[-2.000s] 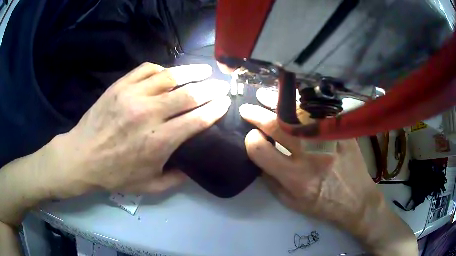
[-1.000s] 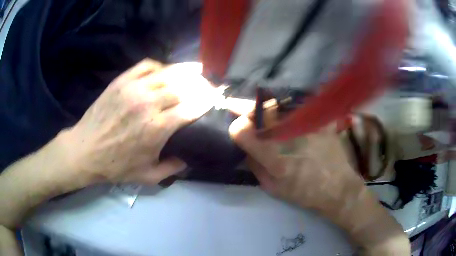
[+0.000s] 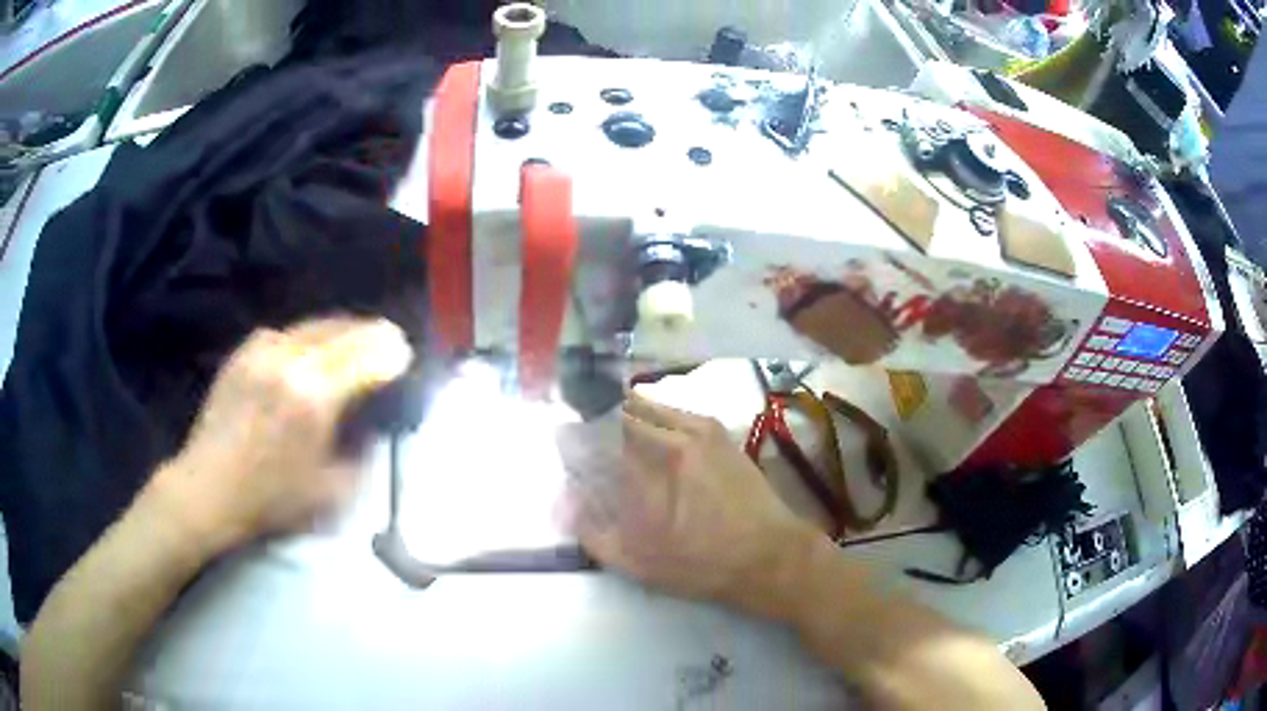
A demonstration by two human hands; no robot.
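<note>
The large black garment (image 3: 153,264) lies bunched left of the sewing machine's needle end. My left hand (image 3: 285,424), blurred, has its fingers curled on dark cloth just left of the bright lamp glare. My right hand (image 3: 695,507) is right of the glare, below the machine head (image 3: 750,167); its fingertips are blurred and what they touch cannot be told. Between the hands a thin dark outline (image 3: 486,567) edges a glaring white area; what it belongs to is unclear. The needle and presser foot are hidden by glare.
Scissors (image 3: 792,452) with red and brown loops lie behind my right hand. A fuzzy black thread bundle (image 3: 1007,514) lies to their right. A small thread tangle (image 3: 706,676) is on the white table (image 3: 556,646). The control panel (image 3: 1146,340) is at the machine's right end.
The view has shifted, showing the whole machine top. My left hand has moved away from my right hand and the lamp. The dark cloth piece between the hands no longer shows clearly.
</note>
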